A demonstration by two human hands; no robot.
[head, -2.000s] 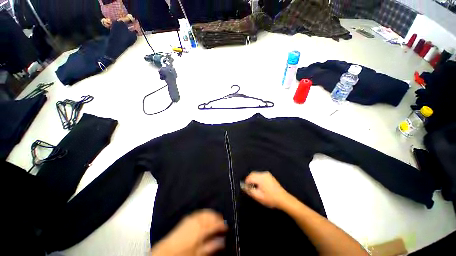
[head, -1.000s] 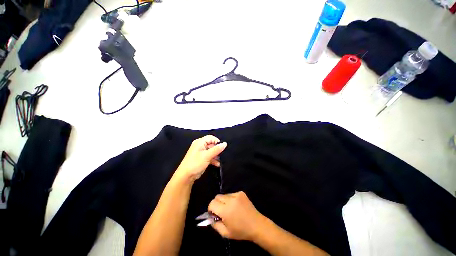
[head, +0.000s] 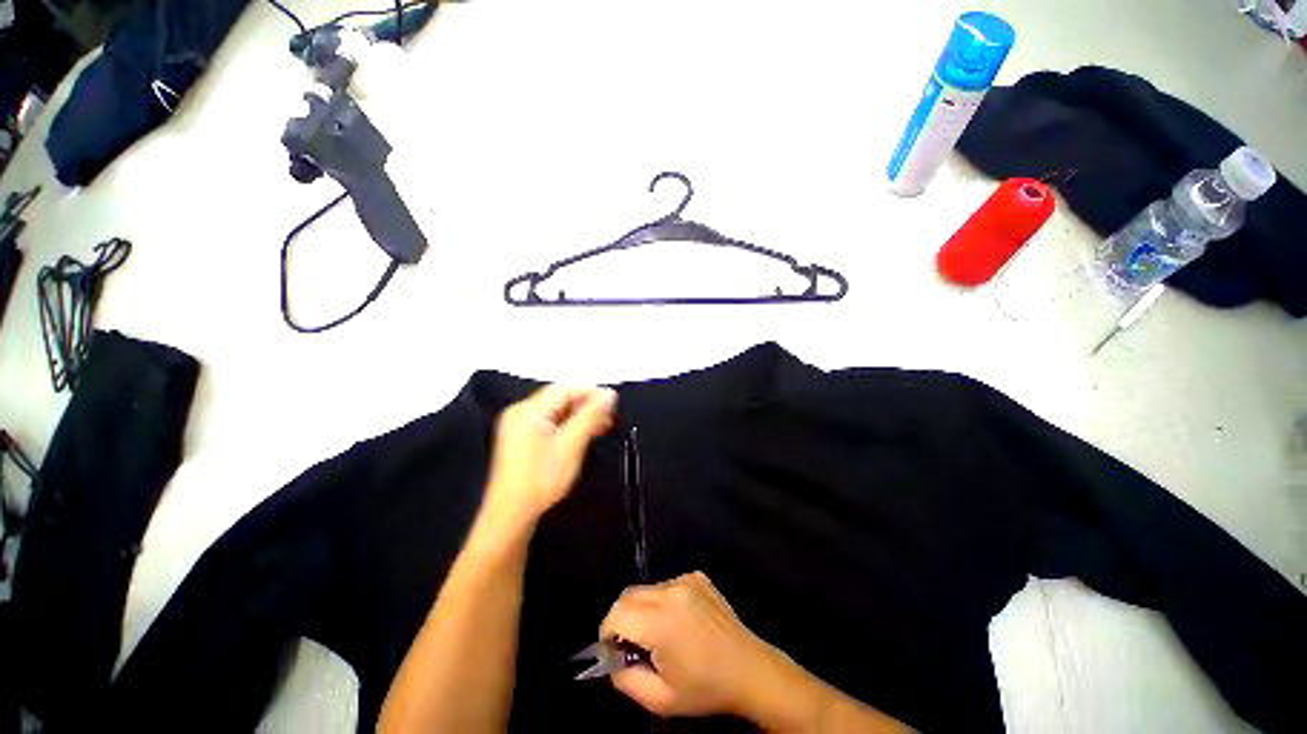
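Observation:
A black zip-front jacket (head: 860, 531) lies spread flat, collar away from me. Its front zipper (head: 637, 495) shows as a thin pale line down the middle. My left hand (head: 549, 447) is at the collar, left of the zipper's top end, slightly blurred with its fingers bent together; whether cloth is between them is unclear. My right hand (head: 691, 645) is closed around thread snips (head: 602, 660), on the lower visible part of the zipper. The silver blades point left and are apart; the handle is hidden in the palm. The jacket's hem is out of view.
A black hanger (head: 674, 301) lies beyond the collar. A dark hand-held tool (head: 358, 165) with a looped cord is upper left. A spray can (head: 946, 108), red thread cone (head: 996, 232), water bottle (head: 1183, 222) and dark folded garment (head: 1089, 122) are upper right. More hangers (head: 72, 308) lie left.
My hands came onto the zipper from lower on the jacket. Since then my left hand has shifted slightly up and left to the collar, and my right hand slightly down. The view has moved closer.

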